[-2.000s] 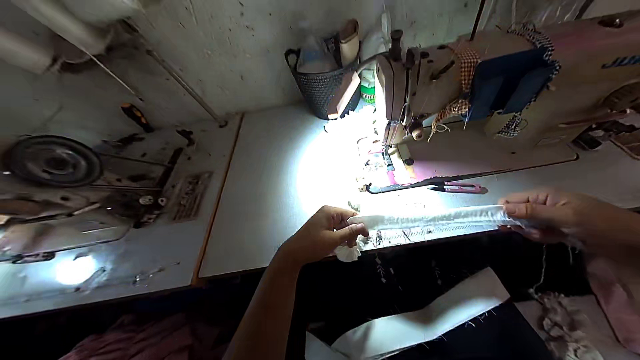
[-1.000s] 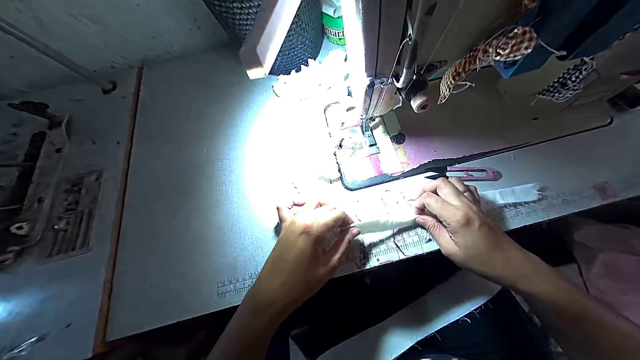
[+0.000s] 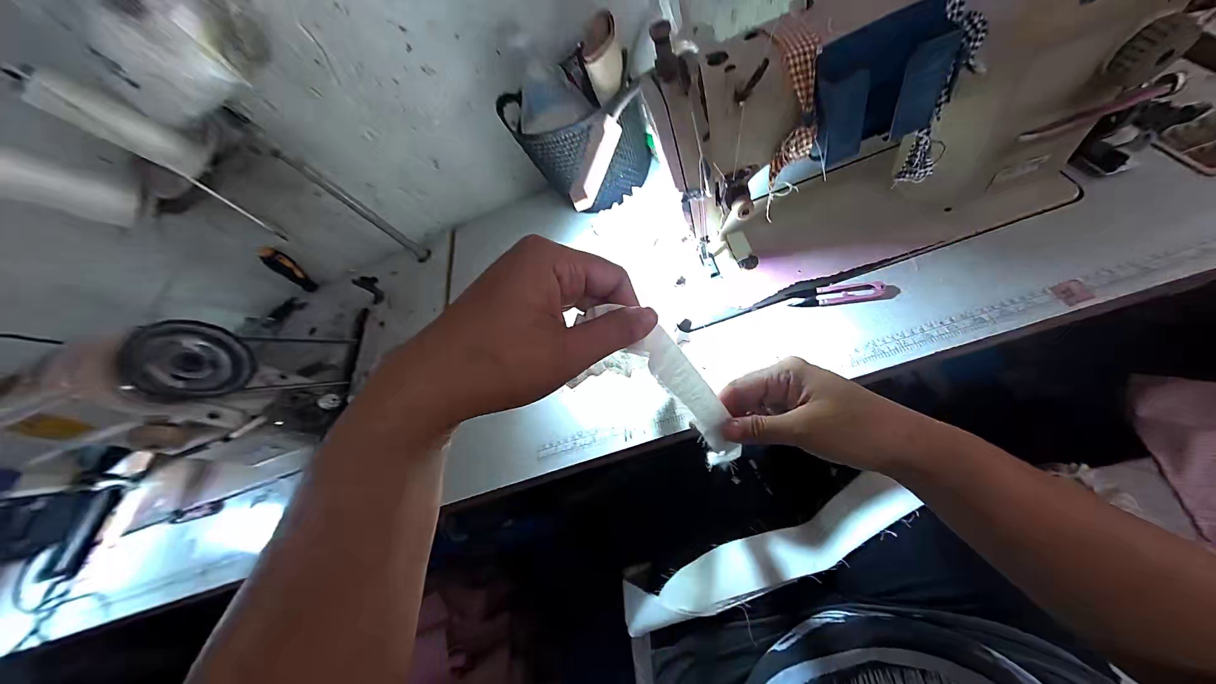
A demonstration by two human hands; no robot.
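My left hand (image 3: 560, 323) pinches the upper end of a narrow white fabric strip (image 3: 686, 382) between thumb and fingers. Lower down, near its frayed end, my right hand (image 3: 793, 408) grips the same strip. The strip slants down to the right over the front edge of the table. Behind it stands the needle area of a sewing machine (image 3: 708, 228), brightly lit. Thread snips with a pink handle (image 3: 850, 294) lie on the table right of the needle. A wider white fabric piece (image 3: 779, 560) with frayed edges lies below, over dark cloth.
A dark woven basket (image 3: 560, 157) stands behind the table. Blue fabric (image 3: 869, 81) and checked strips hang on the machine. At left are a second machine's black wheel (image 3: 186, 361) and a screwdriver (image 3: 287, 269). A printed ruler scale (image 3: 959, 328) runs along the table's front edge.
The strip lay roughly level between my hands near the table edge; now it slants, with my left hand higher than my right. The view has swung back toward the left machine.
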